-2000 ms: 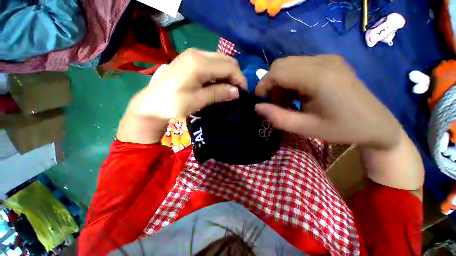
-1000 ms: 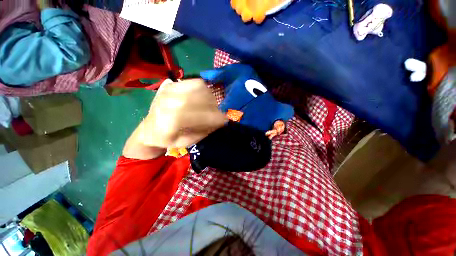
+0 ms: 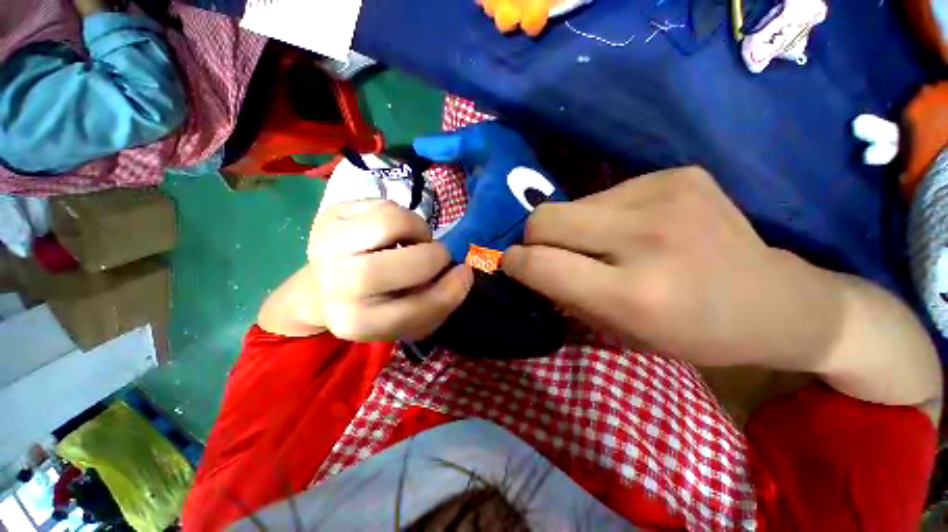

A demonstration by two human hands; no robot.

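A blue plush toy (image 3: 489, 187) with a white oval eye patch and a small orange tag or patch lies over the checked apron. A black plush part (image 3: 499, 320) sits directly below it, partly hidden by my hands. My left hand (image 3: 387, 272) has its fingers curled on the left edge of the blue toy. My right hand (image 3: 634, 255) pinches the blue toy beside the orange patch, just under the eye. A black lettered ribbon (image 3: 390, 171) shows above my left hand. No needle or thread can be made out between my fingers.
The dark blue table (image 3: 665, 114) holds an orange plush piece (image 3: 517, 12), a pale pink-white piece (image 3: 785, 36) and a small white plush piece (image 3: 876, 138). A person's blue sleeve (image 3: 88, 104) is at upper left, near a red stool-like object (image 3: 312, 125).
My right hand has come back to the toy from out of view. My left hand has opened out from a raised fist onto the toy's left edge. The lettered ribbon now shows above it.
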